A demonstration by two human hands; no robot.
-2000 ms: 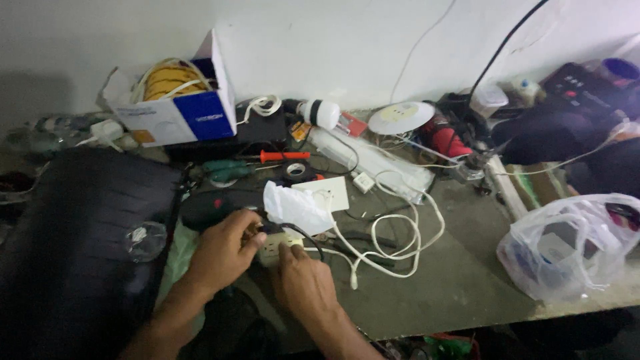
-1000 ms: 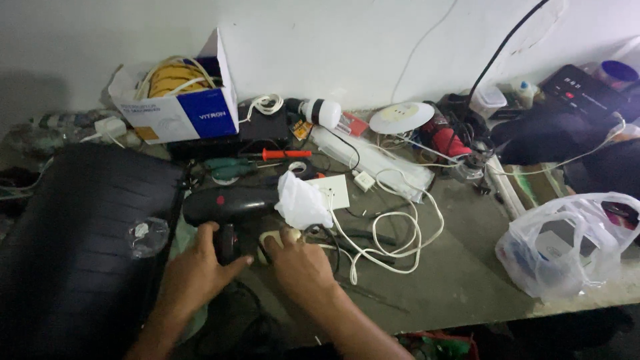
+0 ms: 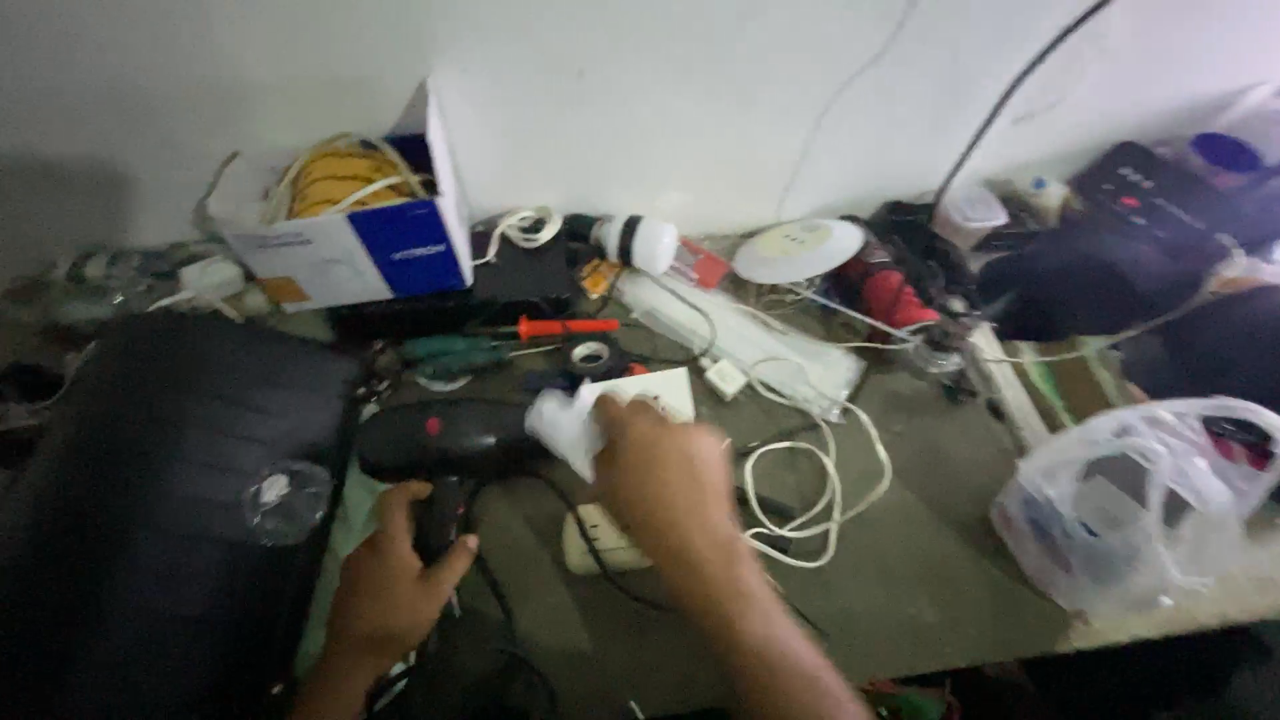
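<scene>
A black hair dryer (image 3: 470, 432) lies across the table, its handle toward me and its nozzle to the right. My left hand (image 3: 395, 580) has thumb and fingers around the handle. At the nozzle, my right hand (image 3: 650, 455) pinches a crumpled white cloth or tissue (image 3: 570, 425); blur hides the fingertips. Under my right wrist is a cream power socket block (image 3: 590, 545), crossed by a dark cord. A white wall plate (image 3: 665, 385) lies just behind the right hand. Coiled white cable (image 3: 830, 500) rests to the right of it.
A black padded case (image 3: 150, 500) takes up the left. Behind stand an open box (image 3: 350, 250) of yellow wire, a soldering iron (image 3: 568, 327), a tape roll (image 3: 590, 355), a white bulb (image 3: 650, 243) and an oval white device (image 3: 798, 250). A plastic bag (image 3: 1130, 500) sits at the right edge.
My right hand has moved from the socket block up to the white cloth or tissue at the nozzle. My left hand, near the cord and block two seconds ago, has gone to the dryer's handle.
</scene>
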